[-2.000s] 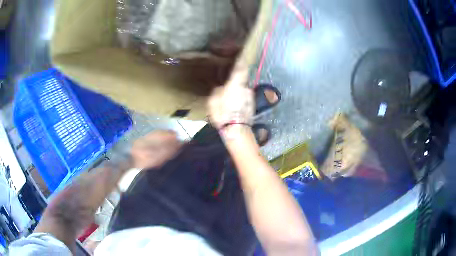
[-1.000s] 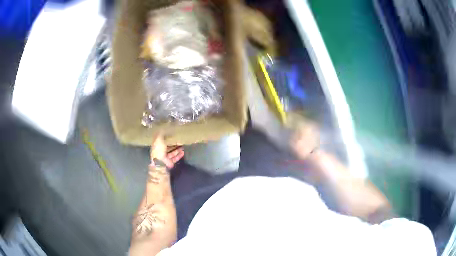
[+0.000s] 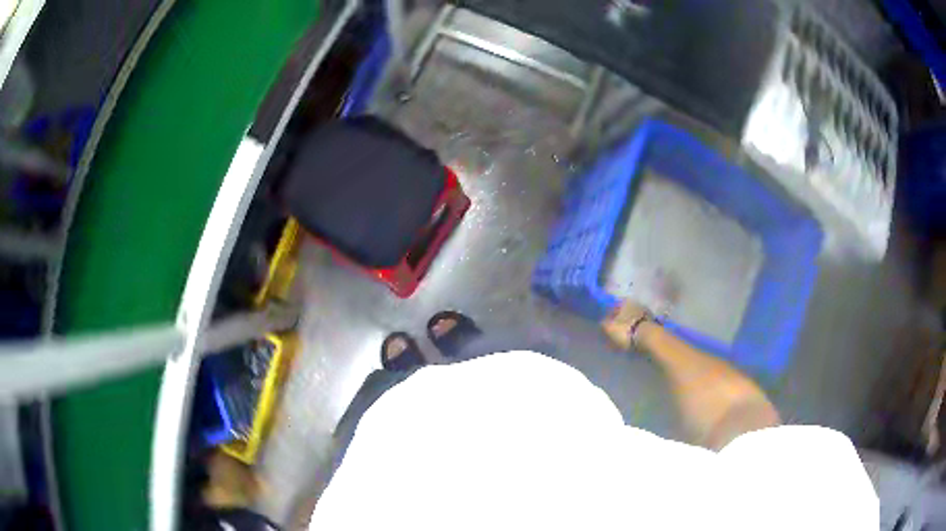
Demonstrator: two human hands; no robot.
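Observation:
A blue plastic crate (image 3: 790,296) with slotted sides stands tilted across the view, right of centre. A pale flat sheet or bottom shows inside it. My right hand (image 3: 625,324) is at the crate's near rim, its fingers over the edge and closed on it; the fingertips are blurred and partly hidden. A dark band is on my right wrist. My left hand is not in view.
A stool with a black seat (image 3: 363,192) and red base stands left of centre. A green conveyor (image 3: 135,270) with a white edge curves along the left. Yellow-rimmed bin (image 3: 272,399) is beside it. White ridged tray (image 3: 825,135) is upper right. Sandalled feet are below centre.
The view has turned; the cardboard box with clear plastic is gone from in front. My right hand is now on the blue crate. My left hand has left the picture.

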